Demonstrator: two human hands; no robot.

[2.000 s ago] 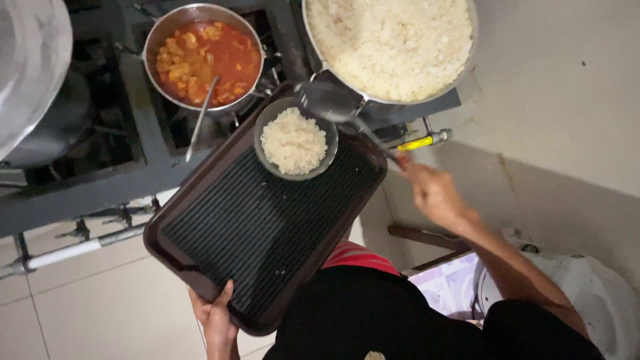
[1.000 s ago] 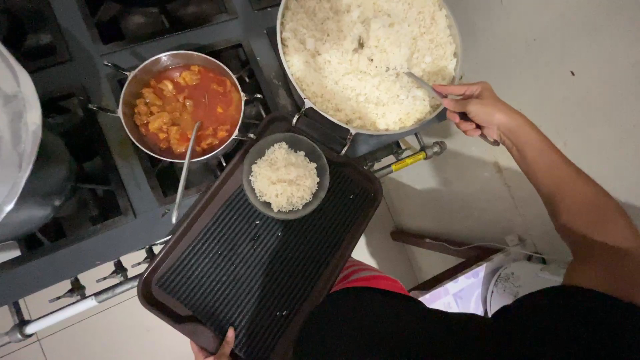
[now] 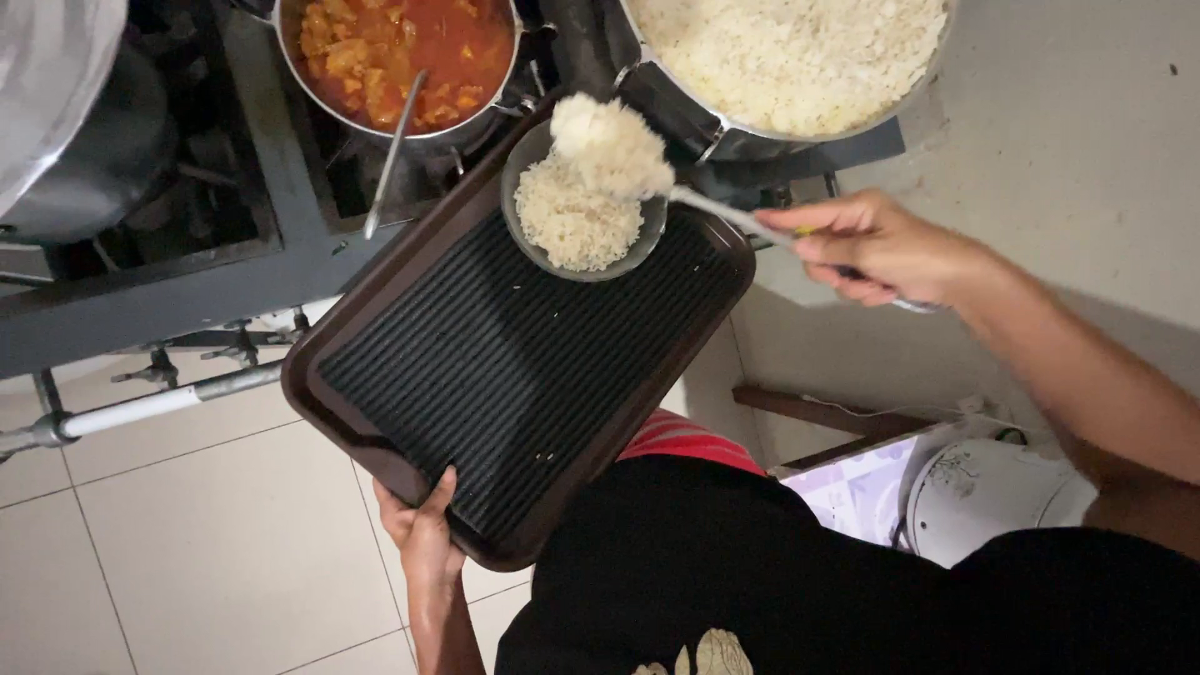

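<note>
My left hand [image 3: 424, 525] grips the lower left corner of a dark brown tray [image 3: 375, 445] with a ribbed black surface, its thumb over the rim. A glass bowl [image 3: 591, 272] partly filled with cooked rice [image 3: 574, 225] stands at the tray's upper end. My right hand [image 3: 867, 248] holds the handle of a metal serving spoon [image 3: 727, 211]. The spoon's head, hidden under a heaped lump of rice [image 3: 609, 145], is over the upper right part of the bowl. Just beyond is a large metal pot [image 3: 722, 141] full of rice.
A smaller pot of red stew with meat pieces [image 3: 375, 70] and a spoon [image 3: 398, 155] sits on the gas stove [image 3: 187, 272]. A big metal pot [image 3: 70, 159] stands far left. The stove's gas pipe [image 3: 159, 408] runs along its front. A white cylindrical container [image 3: 984, 487] is at lower right.
My right hand has moved from the large rice pot back to the bowl, and the spoon now carries a heap of rice. My left hand keeps hold of the tray.
</note>
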